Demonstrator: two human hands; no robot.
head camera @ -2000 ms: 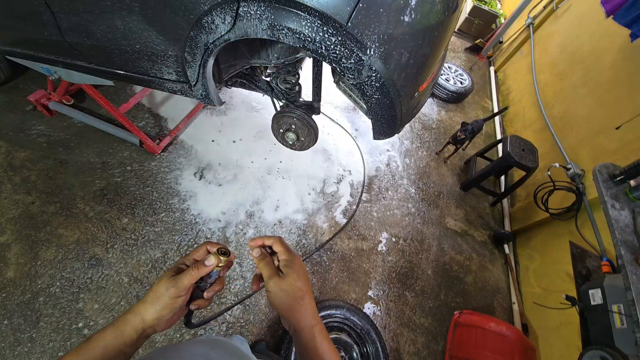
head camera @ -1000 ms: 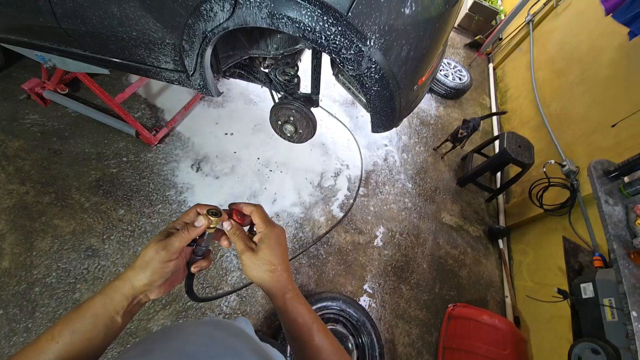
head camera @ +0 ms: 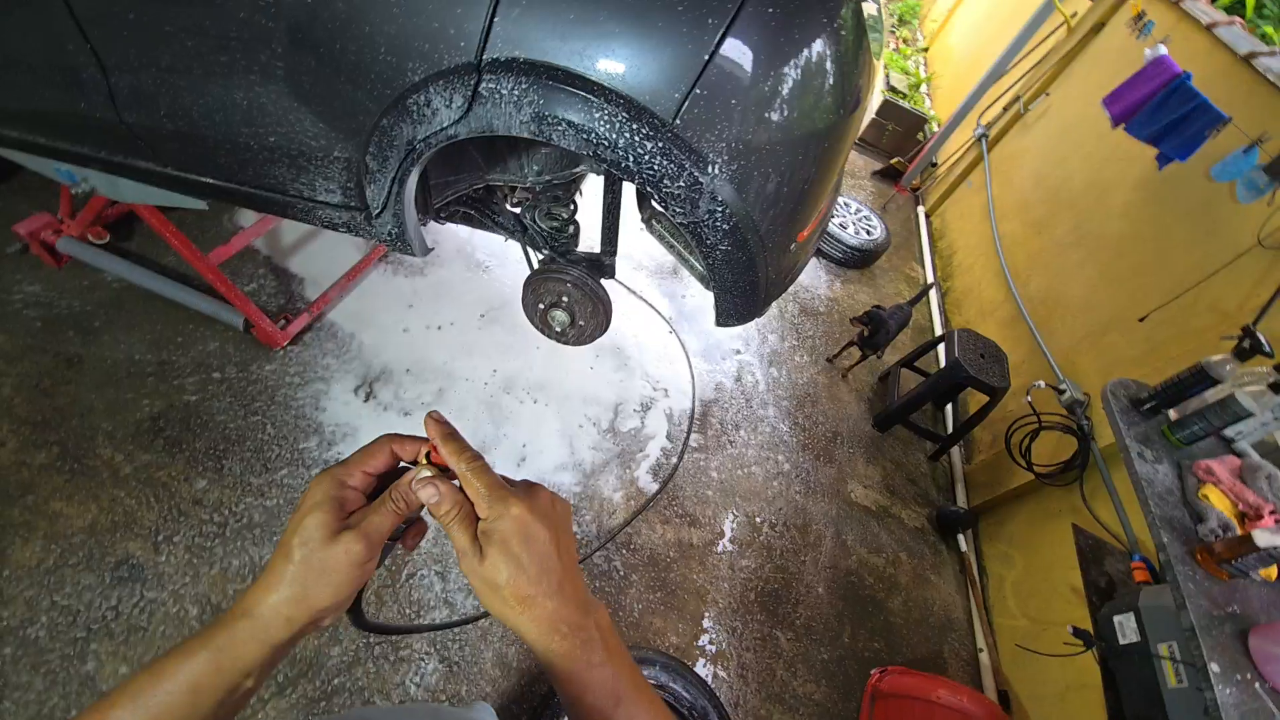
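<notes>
My left hand [head camera: 335,530] grips the end of a black hose [head camera: 672,465], which loops below my hands and runs across the foamy floor toward the car. My right hand [head camera: 510,540] pinches a small red and brass-coloured fitting [head camera: 434,460] at that hose end; the fingers of both hands touch and cover most of it. Beyond them is a dark car [head camera: 270,110] spotted with foam, its wheel off and the brake drum [head camera: 567,304] bare in the wheel arch.
A red metal frame [head camera: 205,262] stands under the car at left. A tyre [head camera: 680,685] lies close at the bottom, near a red container [head camera: 925,697]. At right are a black stool [head camera: 968,365], a dog [head camera: 880,325], another wheel [head camera: 855,230] and a cluttered counter [head camera: 1150,480].
My hands have closed together around the fitting. The brass end, plainly visible earlier, is now mostly covered; the red part showed in my right hand one second ago. The view has tilted up somewhat.
</notes>
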